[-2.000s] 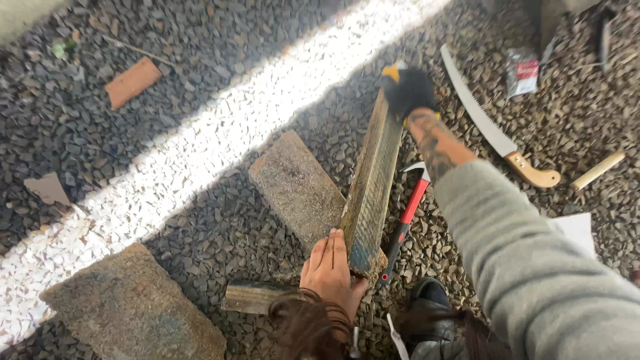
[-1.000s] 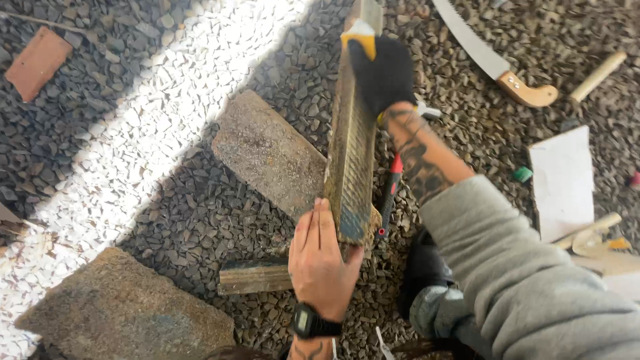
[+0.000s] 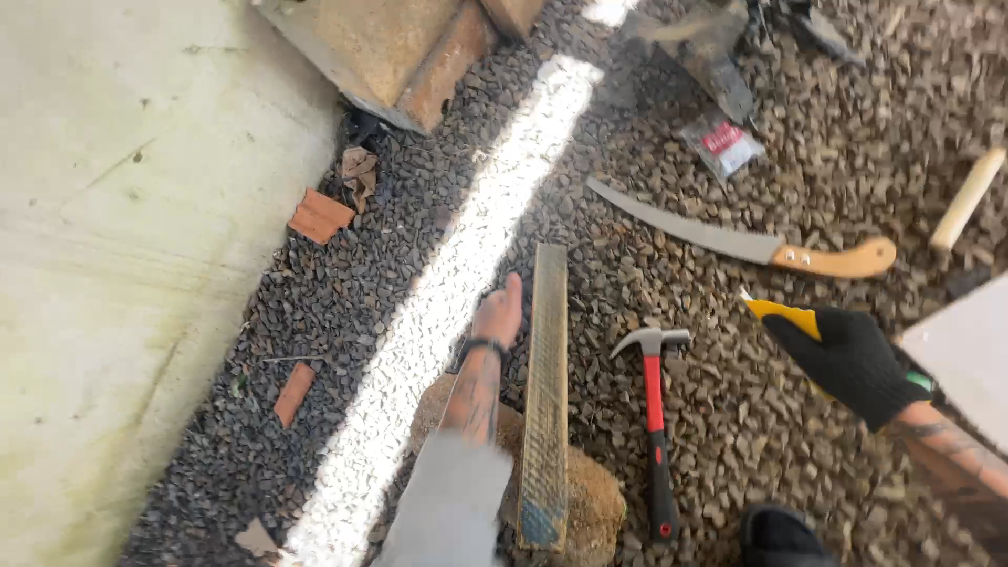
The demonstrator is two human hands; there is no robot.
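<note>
My left hand (image 3: 499, 315), bare with a watch at the wrist, is beside the upper left edge of a weathered wooden board (image 3: 549, 378); whether it touches the board is unclear. The board lies lengthwise across a rough stone slab (image 3: 594, 496). My right hand (image 3: 850, 358), in a black glove, grips a yellow utility knife (image 3: 783, 313), its tip pointing up and left. Between the board and my right hand lies a claw hammer (image 3: 654, 394) with a red and black handle. Above it rests a curved pruning saw (image 3: 709, 236) with a wooden handle.
Gravel covers the ground. A pale concrete surface (image 3: 142, 236) borders the left side. Terracotta pieces (image 3: 320, 216) lie near it, with larger slabs (image 3: 378, 47) at the top. A plastic packet (image 3: 723, 146), a wooden stick (image 3: 969, 201) and a white sheet (image 3: 969, 346) are to the right.
My right hand has moved off the board to the right, still holding the knife. My left hand has gone from the board's near end to beside its far part. The view has shifted widely.
</note>
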